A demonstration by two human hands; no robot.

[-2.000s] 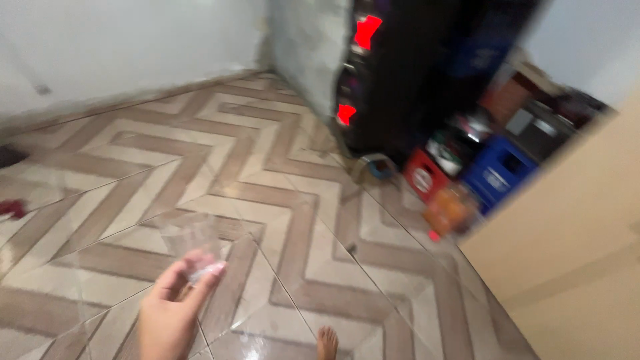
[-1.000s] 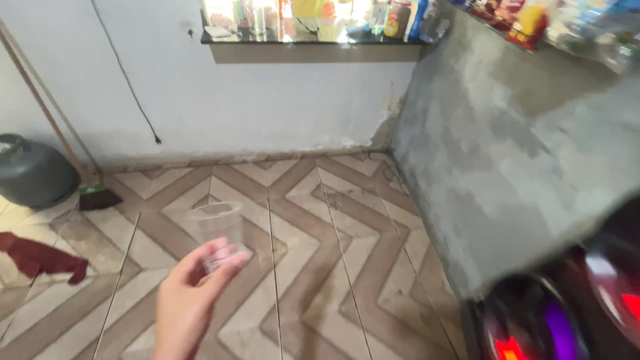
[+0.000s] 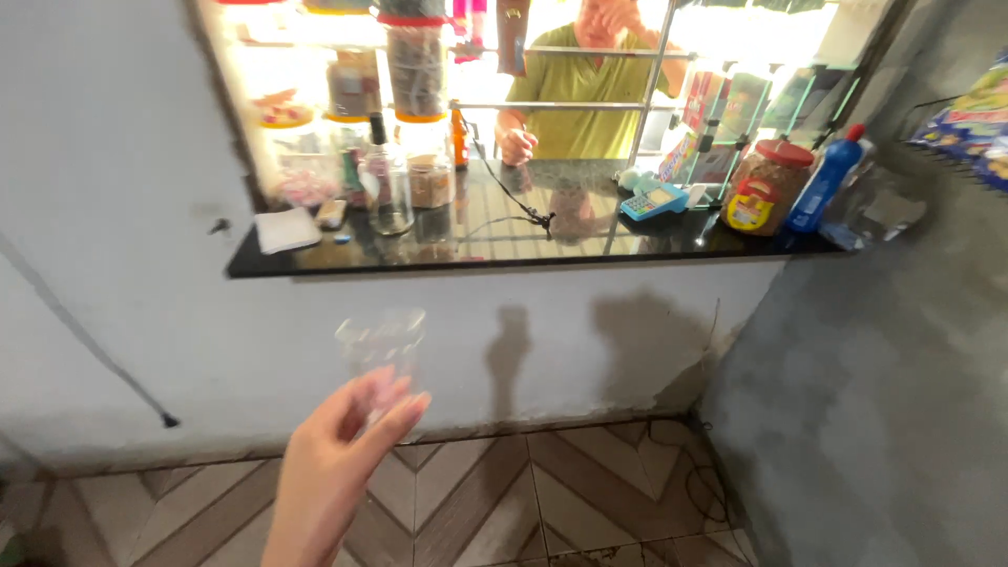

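Observation:
My left hand [image 3: 346,457] is raised at the lower centre left, its fingertips and thumb closed on a clear, transparent cup [image 3: 382,339]. The cup is upright, its rim above my fingers, and it looks see-through with no visible contents. It is held in front of the white wall, below a dark polished stone counter [image 3: 520,268] and not touching it. My right hand is not in view.
Beyond the counter, a person in a green shirt [image 3: 583,118] stands behind metal bars. On it are a glass bottle [image 3: 390,189], white napkins or papers [image 3: 286,229], a blue card terminal [image 3: 654,201], a red-lidded jar [image 3: 764,189] and a blue bottle [image 3: 825,181]. A grey wall [image 3: 882,354] rises at right.
The view has swung from the tiled floor and dark speakers up to the counter, which now appears closer. My left hand has kept hold of the clear cup throughout.

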